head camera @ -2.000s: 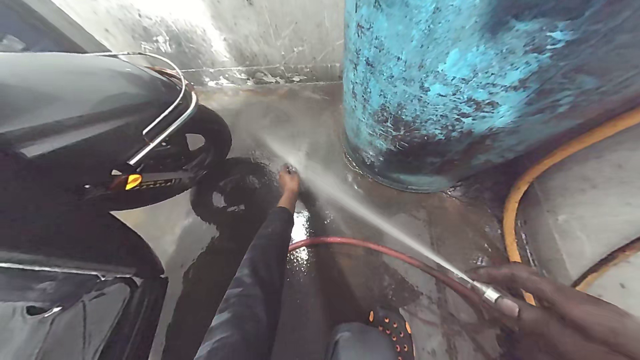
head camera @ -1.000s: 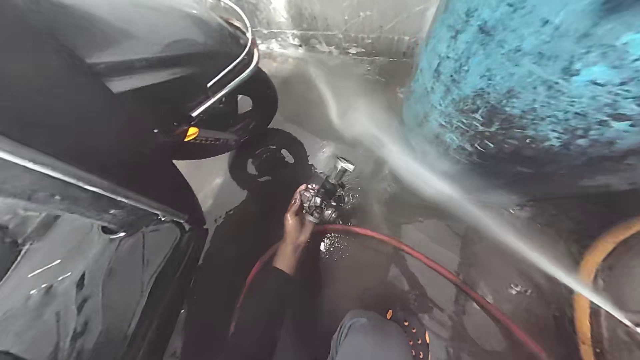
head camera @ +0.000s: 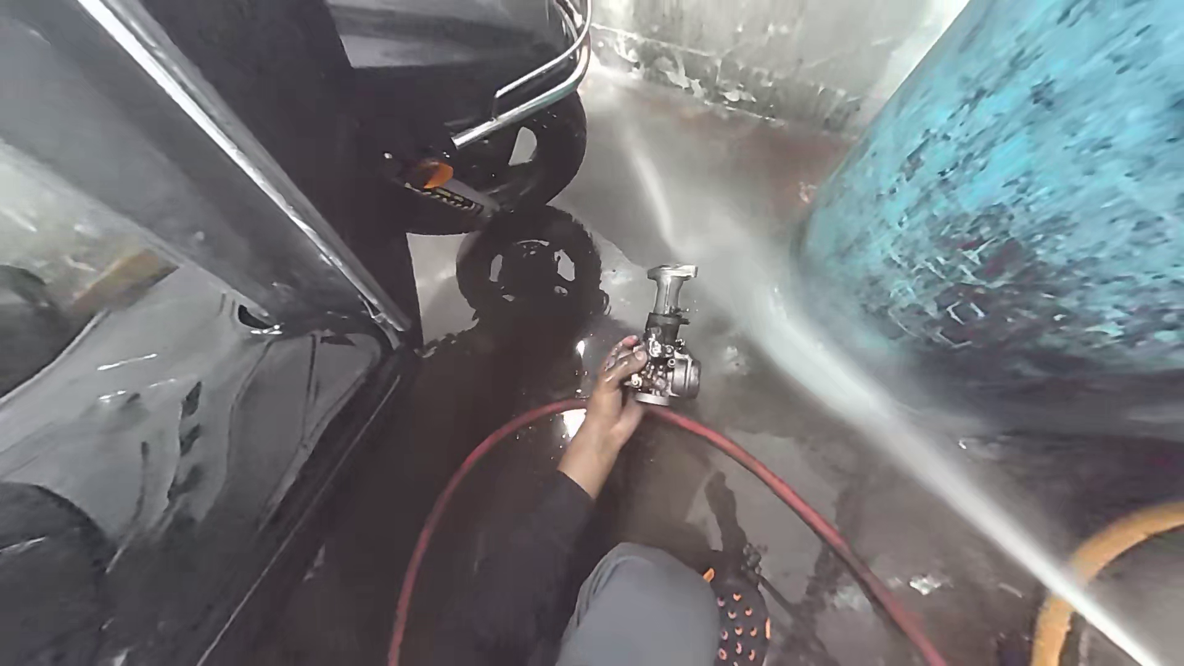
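A metal carburetor (head camera: 672,365) with a pale flanged intake pipe pointing up the frame is held in my left hand (head camera: 615,393), above the wet floor. My fingers wrap its left side. Water in a white spray (head camera: 851,393) runs from the lower right corner toward the wall, passing to the right of the carburetor. My right hand is outside the view, and so is the nozzle. A red hose (head camera: 777,486) arcs across the floor, passing under or behind my left hand.
A scooter with a chrome guard bar (head camera: 546,97) and a black wheel (head camera: 560,148) stands upper left, near a loose-looking wheel or its reflection (head camera: 529,268). A worn blue drum (head camera: 1008,203) is at right, a yellow hose (head camera: 1054,615) lower right, a concrete wall (head camera: 731,46) behind.
The carburetor, not discernible in my left hand two seconds ago, now shows clearly in it. My right hand and the nozzle, visible at the lower right then, have left the view. The view has shifted.
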